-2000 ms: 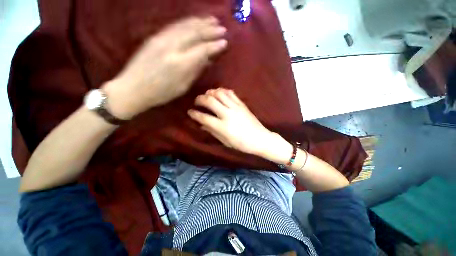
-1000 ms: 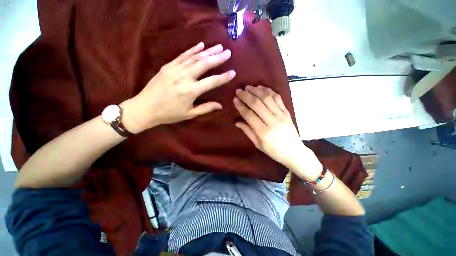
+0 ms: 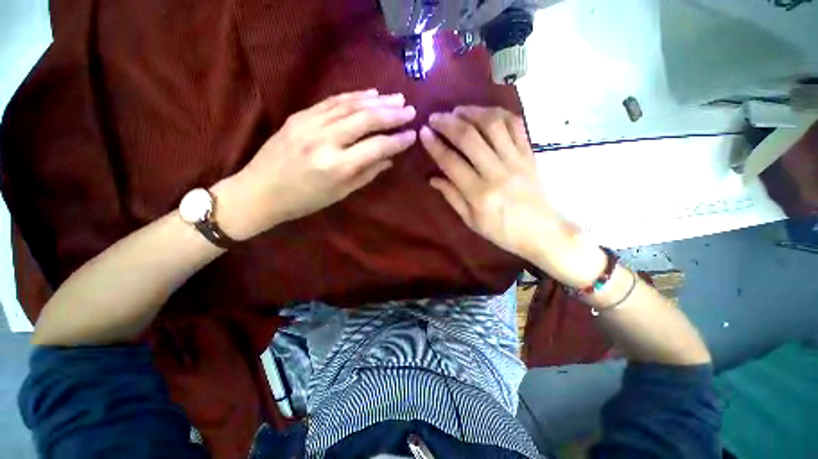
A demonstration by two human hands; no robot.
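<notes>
A wide rust-brown cloth (image 3: 359, 242) lies over the white machine table and hangs over my lap. My left hand (image 3: 336, 152) lies flat on it, palm down, fingers pointing right towards the presser foot. My right hand (image 3: 484, 170) lies flat near the cloth's right edge, fingers spread a little. The fingertips of both hands are close together just below the presser foot (image 3: 414, 61), which stands on the cloth under a violet-white light. Neither hand pinches the cloth. The needle tip cannot be made out in the glare.
A ribbed knob (image 3: 509, 61) is right of the foot. A small dark block (image 3: 632, 108) lies on the white bed (image 3: 646, 188). A beige strip (image 3: 770, 152) and more rust cloth (image 3: 796, 175) are at the far right. Green material (image 3: 776, 403) is at lower right.
Both hands have moved up the cloth towards the presser foot and closer together. The cloth has shifted slightly left. The foot and the knob show more fully than two seconds ago.
</notes>
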